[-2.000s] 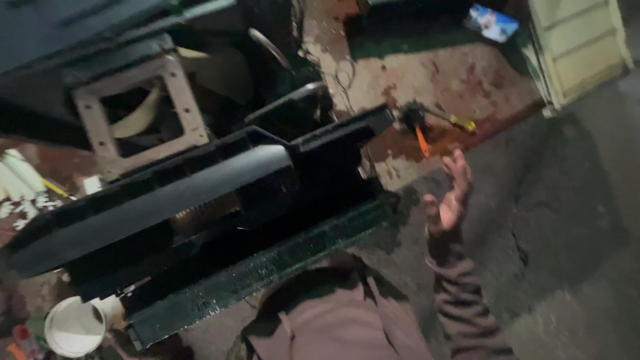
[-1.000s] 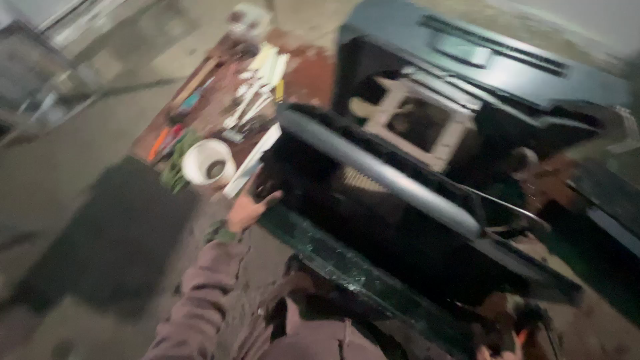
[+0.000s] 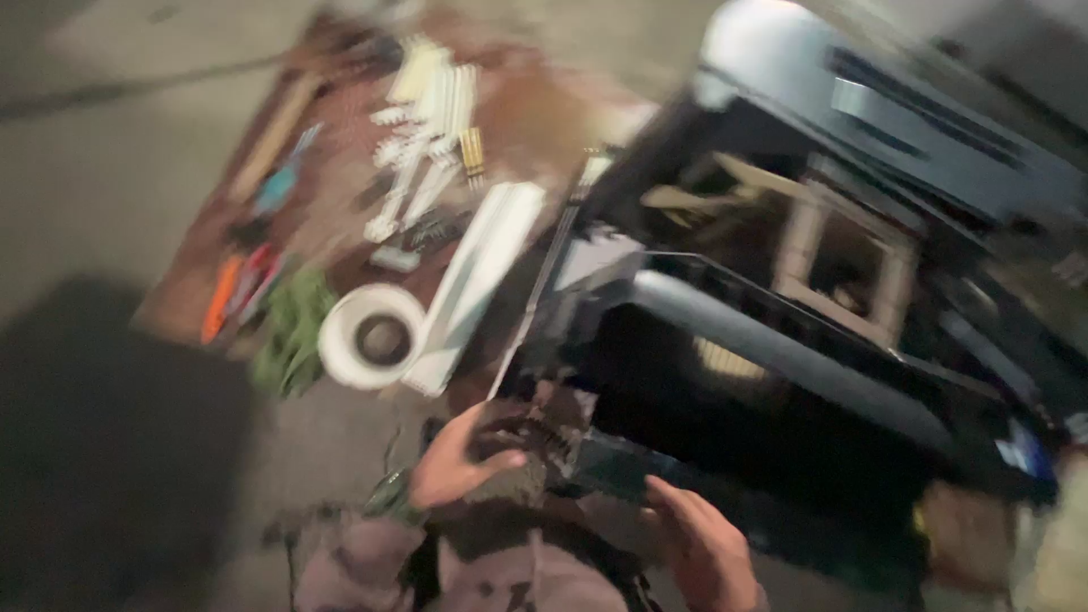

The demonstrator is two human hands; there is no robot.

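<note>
A large black plastic housing with a grey rounded bar lies across the right half of the blurred head view. At its near left corner is my left hand, its thumb apart from the fingers; whether it grips the edge cannot be told. My right hand is beside the housing's near edge, fingers extended, holding nothing visible. Behind the housing, a square metal frame sits inside a dark casing with a bluish-grey outer shell.
Left of the housing, a reddish-brown board carries white plastic parts, a long white strip, a white round container, a green cloth and an orange-handled tool. A dark shadow falls on the floor at left.
The view has swung toward the board on the left. My right hand, stretched out beside tools two seconds ago, is now at the housing's near edge. My left hand remains near its left corner since one second ago.
</note>
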